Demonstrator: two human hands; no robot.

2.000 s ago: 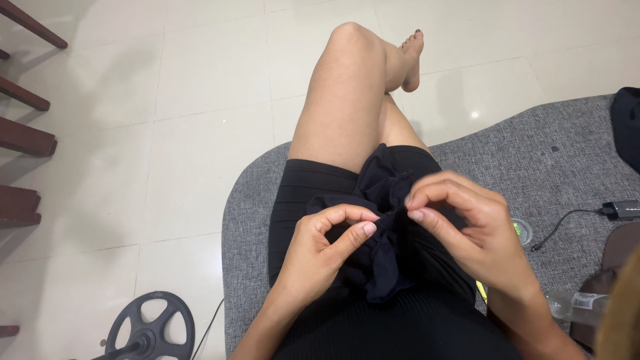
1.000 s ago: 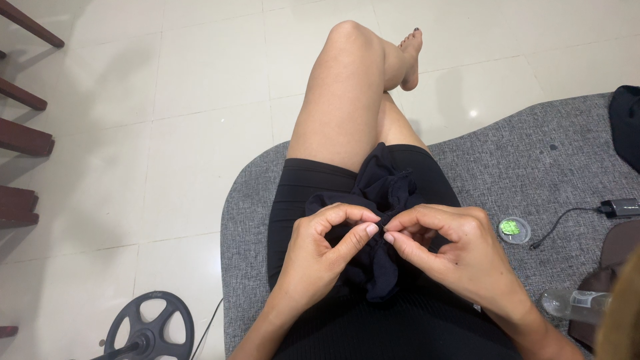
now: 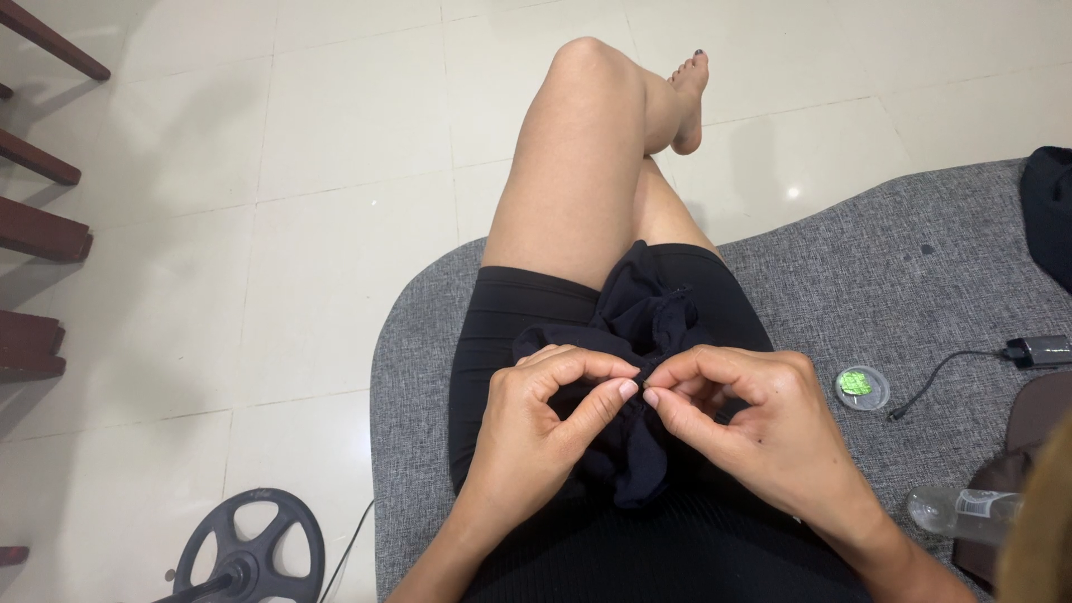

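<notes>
A bunched dark navy cloth (image 3: 641,314) lies in my lap over black shorts. My left hand (image 3: 548,419) pinches part of the cloth between thumb and index finger. Right beside it, my right hand (image 3: 745,410) has its thumb and index fingertips pressed together, almost touching the left fingertips. Something tiny shows between the right fingertips, too small to identify. Both hands are above the middle of the cloth, which hides its lower folds behind them.
On the grey fabric seat (image 3: 837,243), a small clear round dish (image 3: 863,388) holds green pieces. Near it lie a black device (image 3: 1038,352) with a cable and a clear bottle (image 3: 963,512). A round black base (image 3: 251,544) stands at the lower left; dark red wooden legs (image 3: 42,230) are at the left.
My right hand was raised over the cloth two seconds ago; it has since come down beside my left hand, uncovering the round dish. My left hand has stayed in place.
</notes>
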